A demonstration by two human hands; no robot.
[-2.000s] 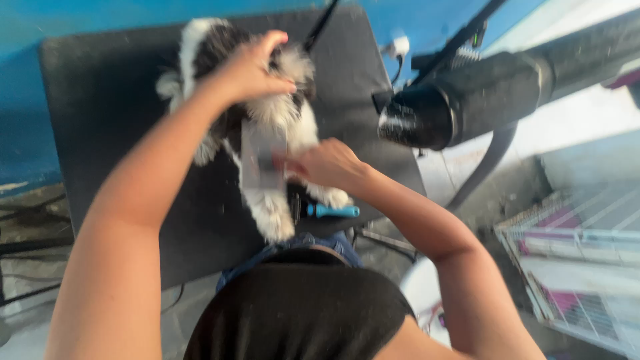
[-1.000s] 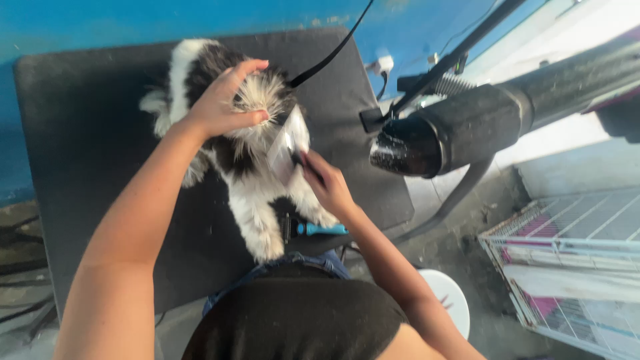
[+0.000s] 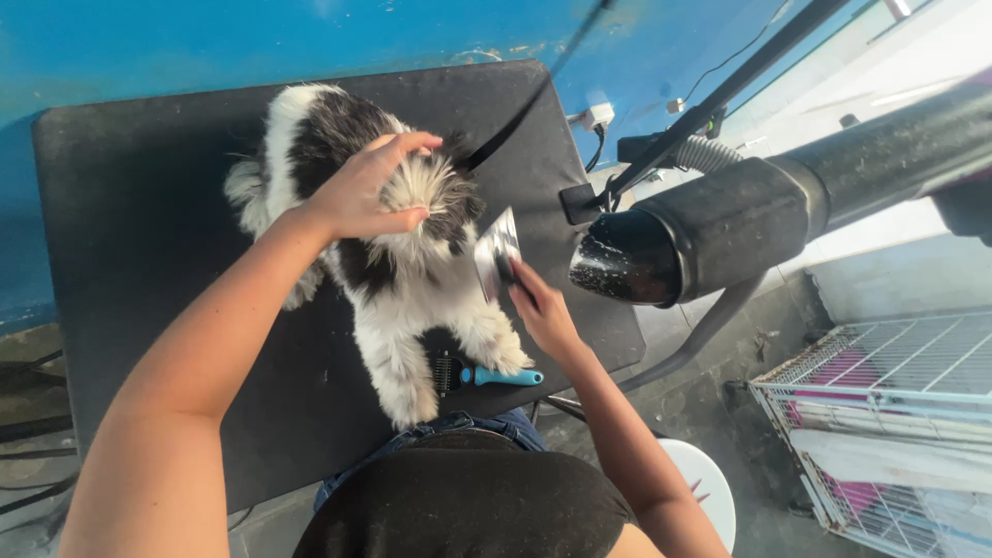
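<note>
A black-and-white long-haired dog [image 3: 411, 302] stands on a black grooming table [image 3: 178, 387], its head toward me. My left hand [image 3: 376, 186] rests on the dog's head, thumb and fingers spread around the pale tuft of fur. In my right hand [image 3: 539, 302] is the dark handle of a slicker brush [image 3: 497, 252], its metallic head upright just beside the dog's chest and shoulder; whether it touches the fur I cannot tell. A dematting rake with a blue handle [image 3: 508, 377] lies on the table by the front paws. A dark strap [image 3: 511, 132] runs up from behind the dog's head.
A large black dryer nozzle [image 3: 628, 263] juts in from the right, close to my right hand. Behind it are a black metal arm [image 3: 713, 101] and a power plug [image 3: 597, 116] at the blue wall. A white wire cage [image 3: 914, 395] and a round white stool [image 3: 701, 480] stand at lower right.
My right hand has moved the brush from in front of the dog's chest out to its side, at the right. My left hand stays on the head.
</note>
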